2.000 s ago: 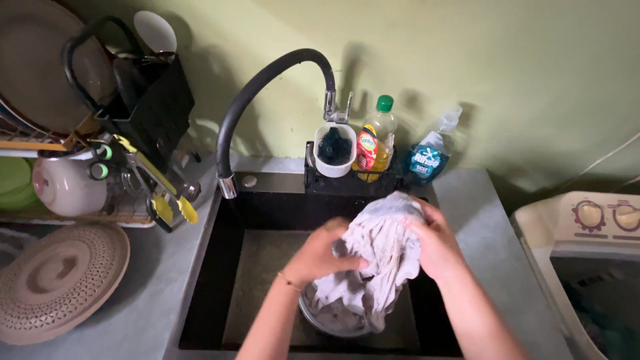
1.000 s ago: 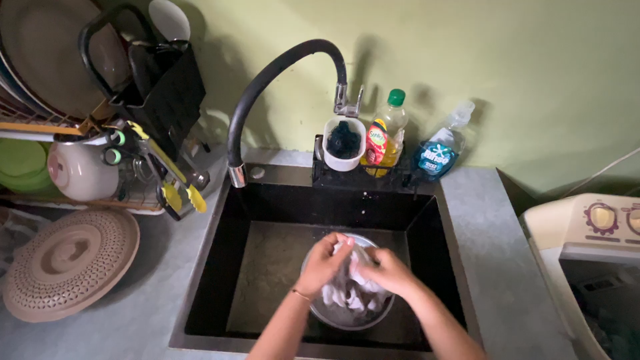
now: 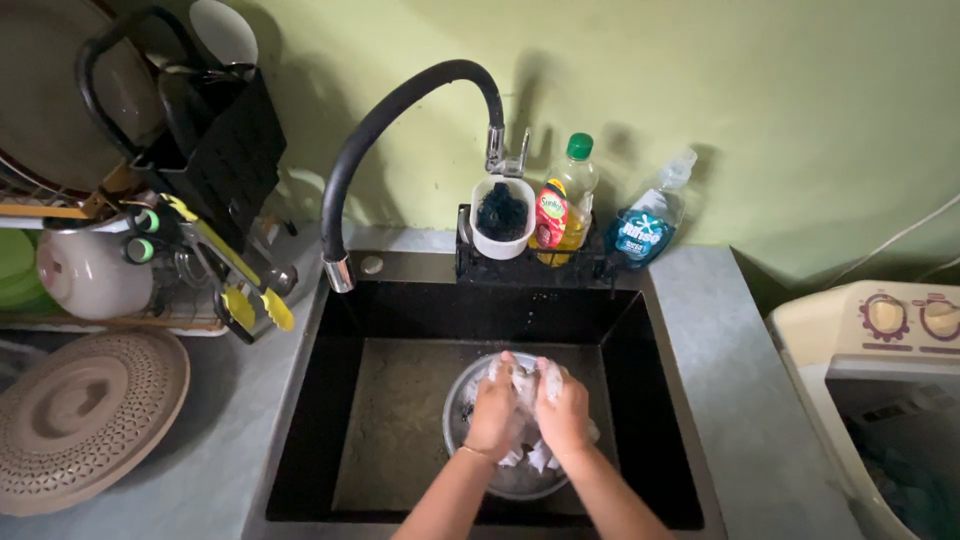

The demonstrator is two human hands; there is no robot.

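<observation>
A metal bowl [image 3: 452,420] stands in the black sink [image 3: 315,420], towards its right side. In it lies a wet, pale cloth [image 3: 541,455], bunched up, with suds around it. My left hand [image 3: 493,412] grips the cloth from the left, over the bowl. On the right side, my right hand [image 3: 562,409] grips the same cloth, facing my left hand. White foam clings to the fingers of both. Much of the cloth is hidden behind my hands.
A black flexible faucet [image 3: 397,112] arches over the sink's back left. Behind the basin stand a white scrubber tub [image 3: 504,244], a Sunlight bottle [image 3: 555,217] and a Rinso bottle [image 3: 643,232]. Left are a dish rack [image 3: 180,326] and a woven-pattern lid [image 3: 82,420]; right, a washing machine [image 3: 847,315].
Two seconds ago both hands held the cloth up above the bowl; it is now lowered into the bowl, bunched between them. Foam shows on my fingers.
</observation>
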